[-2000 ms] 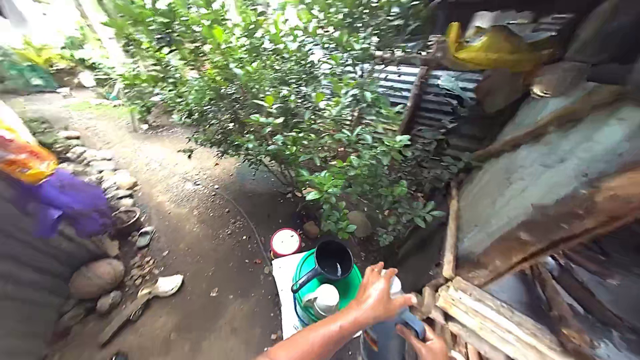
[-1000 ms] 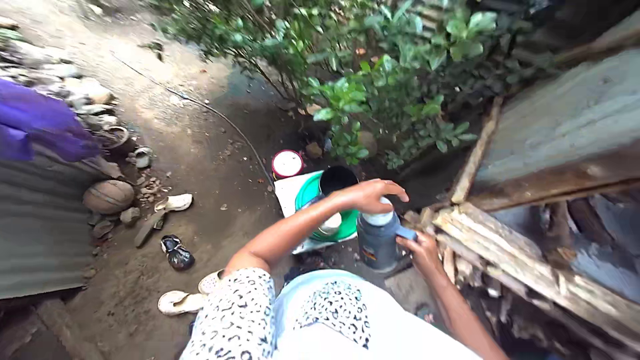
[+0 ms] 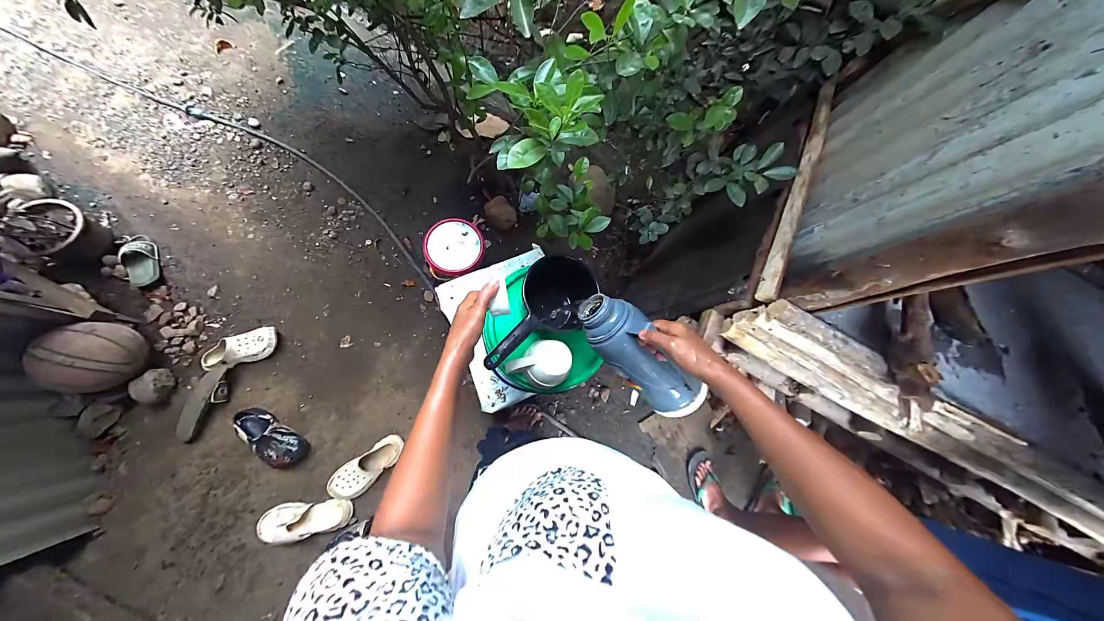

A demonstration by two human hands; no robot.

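My right hand (image 3: 683, 349) grips the handle of a blue-grey thermos flask (image 3: 642, 355), which is tilted with its open mouth toward a black saucepan (image 3: 561, 289). Liquid shows in or at the pan, though a stream is hard to make out. My left hand (image 3: 473, 315) holds a small white cup or cap (image 3: 500, 297) at the left rim of a green basin (image 3: 582, 366). The pan and a white mug (image 3: 548, 363) lie in that basin, with the pan's handle pointing down-left.
The basin rests on a white board (image 3: 496, 392). A red-rimmed bucket (image 3: 454, 247) stands behind. Stacked wood (image 3: 828, 371) is at right, a leafy bush (image 3: 561, 112) ahead. Clogs (image 3: 366, 467), a basketball (image 3: 86, 356) and a hose (image 3: 345, 185) lie leftward. Another person's foot (image 3: 709, 485) is close by.
The flask, upright a second ago with my left hand on its top, is now uncapped and tipped toward the pan. My left hand has moved left across the basin. The view has tilted down.
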